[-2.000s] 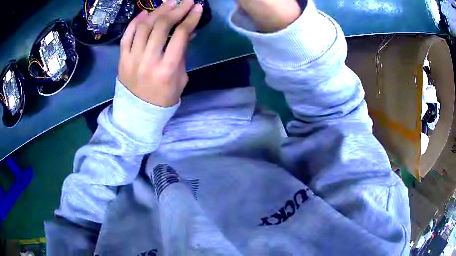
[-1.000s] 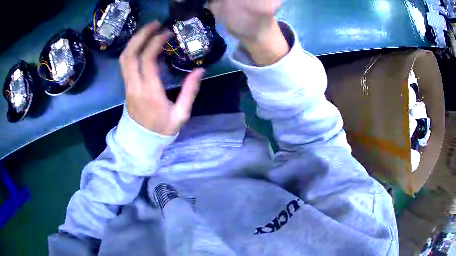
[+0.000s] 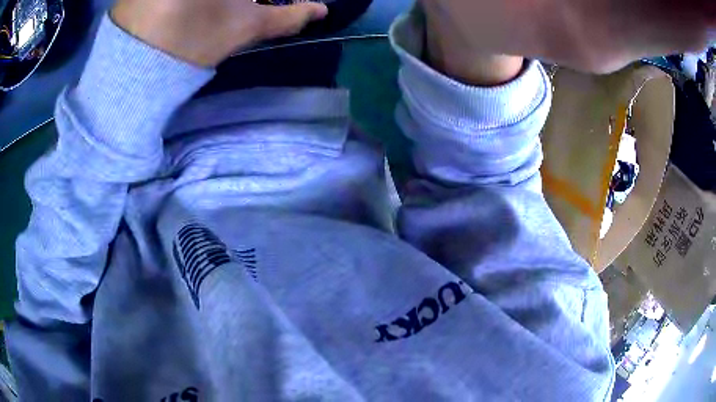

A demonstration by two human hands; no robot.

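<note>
My left hand is at the upper left, cut off by the top edge. Its thumb points right over the rim of a black rounded housing, mostly out of the picture; the other fingertips are not shown. Another black housing with a silvery circuit board stands at the far upper left. My right hand is raised close to the camera at the top right, large and blurred. Its fingers cannot be made out, nor whether it holds anything.
The dark green-blue bench crosses the top left, its pale edge curving above my lap. A brown open carton with orange tape and white and black parts stands at my right. A printed carton lies beyond it.
The view has shifted, so the bench and housings sit higher and further left. My right hand has come up from the bench close to the camera. My left hand remains by the near housing.
</note>
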